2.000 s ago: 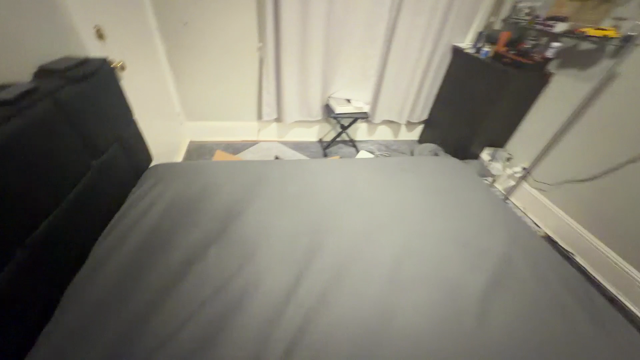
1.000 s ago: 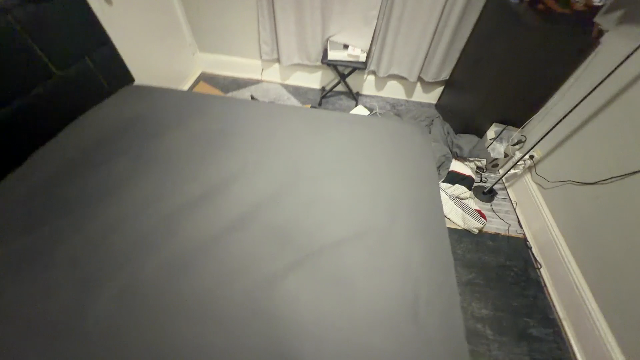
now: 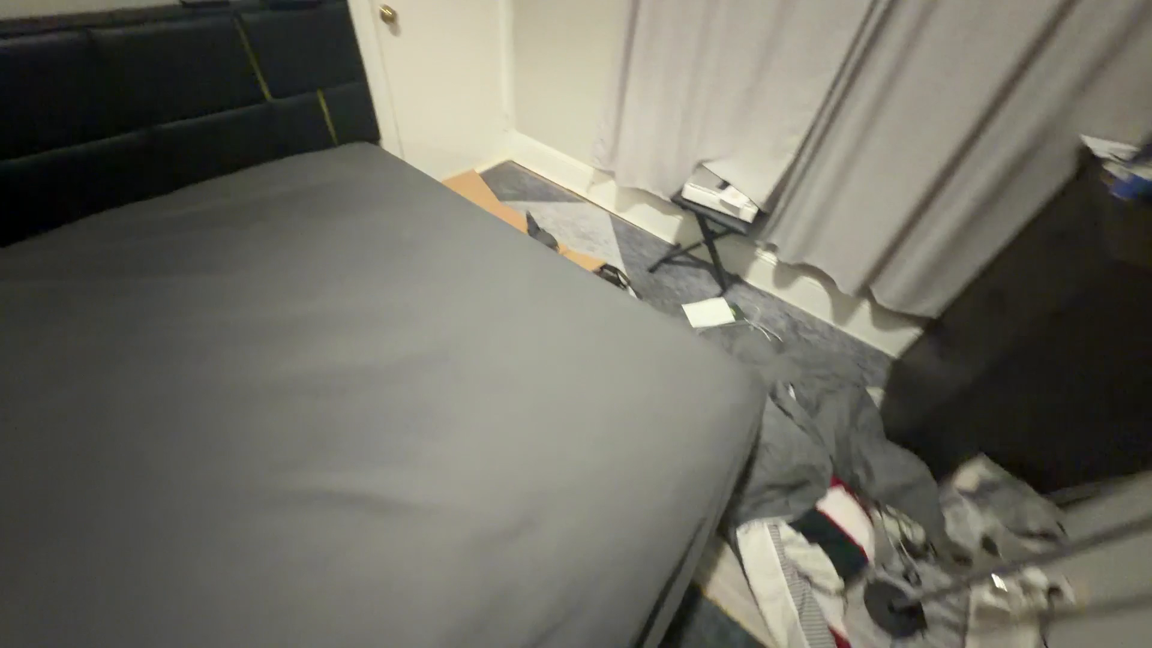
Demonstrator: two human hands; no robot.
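Observation:
Neither of my hands shows in the head view. A bed mattress under a smooth grey fitted sheet [image 3: 387,387] fills the left and middle, with a few shallow creases. Behind it at the upper left stands a dark padded headboard [image 3: 180,99]. On the floor past the bed's far right corner lies a heap of grey bedding [image 3: 810,432]. Beside it, lower down, is a crumpled white, black and red cloth [image 3: 837,531].
A small folding stand [image 3: 711,220] holds a white box before the grey curtains [image 3: 720,90]. A dark cabinet [image 3: 1035,333] stands at the right. Cardboard [image 3: 477,193] and a white sheet [image 3: 709,312] lie on the floor. The round base of a pole [image 3: 894,607] stands among the cloths.
The view has turned and moved nearer to the bed's far right corner and the floor heap. Nothing in the room has plainly moved, and no hand shows in any frame.

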